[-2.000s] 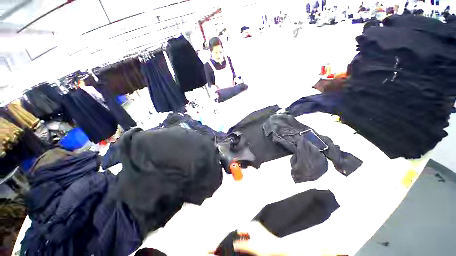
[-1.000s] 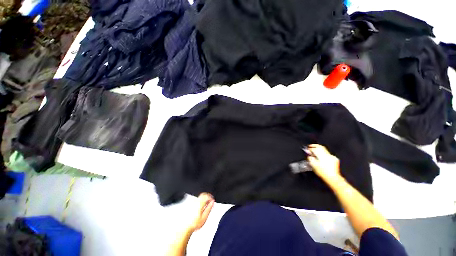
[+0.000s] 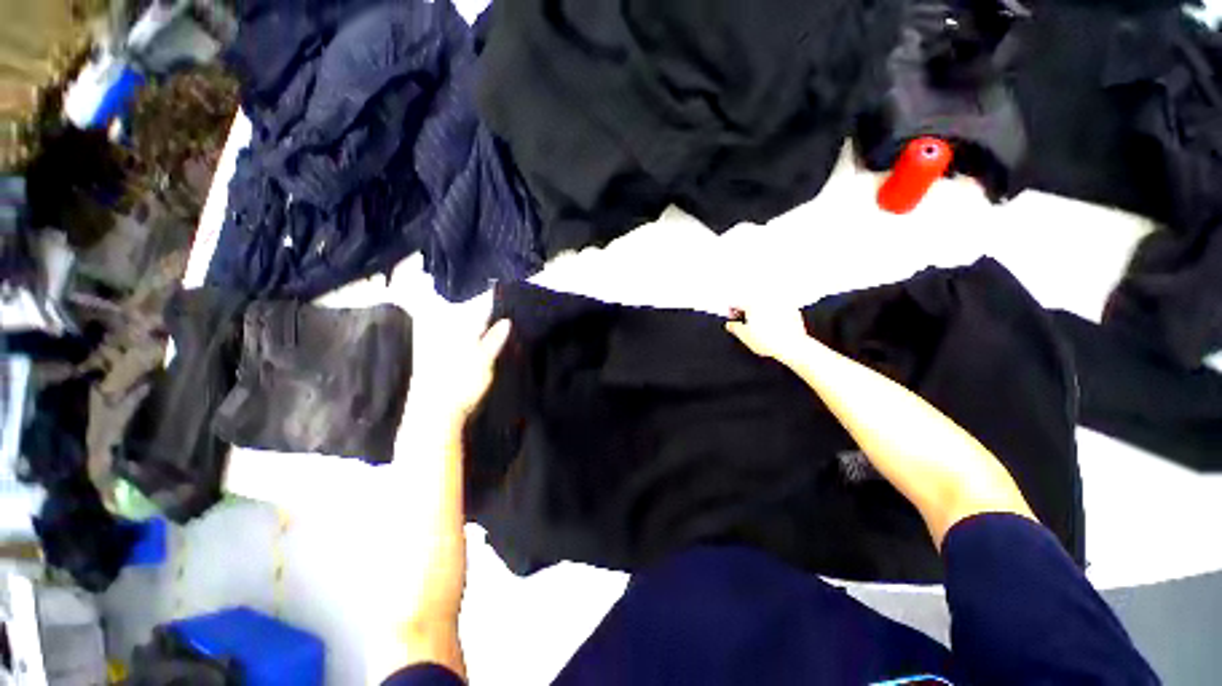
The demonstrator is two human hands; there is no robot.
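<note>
A black jacket (image 3: pixel 670 416) lies spread on the white table in front of me, with a small grey-white patch near its near side. My left hand (image 3: pixel 469 369) is at its far left corner, thumb against the cloth; glare hides the other fingers, so its grip is unclear. My right hand (image 3: pixel 772 332) is at the middle of the far edge, fingers closed around a small dark and reddish tool, which looks like thread snips (image 3: pixel 737 316); most of it is hidden in the hand.
A red-orange thread cone (image 3: pixel 915 176) lies beyond the jacket. Black garments (image 3: pixel 670 107) and navy pinstriped garments (image 3: pixel 349 148) are heaped at the far side. Folded faded black denim (image 3: pixel 328 382) lies at left. A blue bin (image 3: pixel 255 643) is on the floor at lower left.
My left hand has moved from the near edge up to the far left corner. My right hand has moved from beside the patch to the far edge. The jacket's left part has shifted.
</note>
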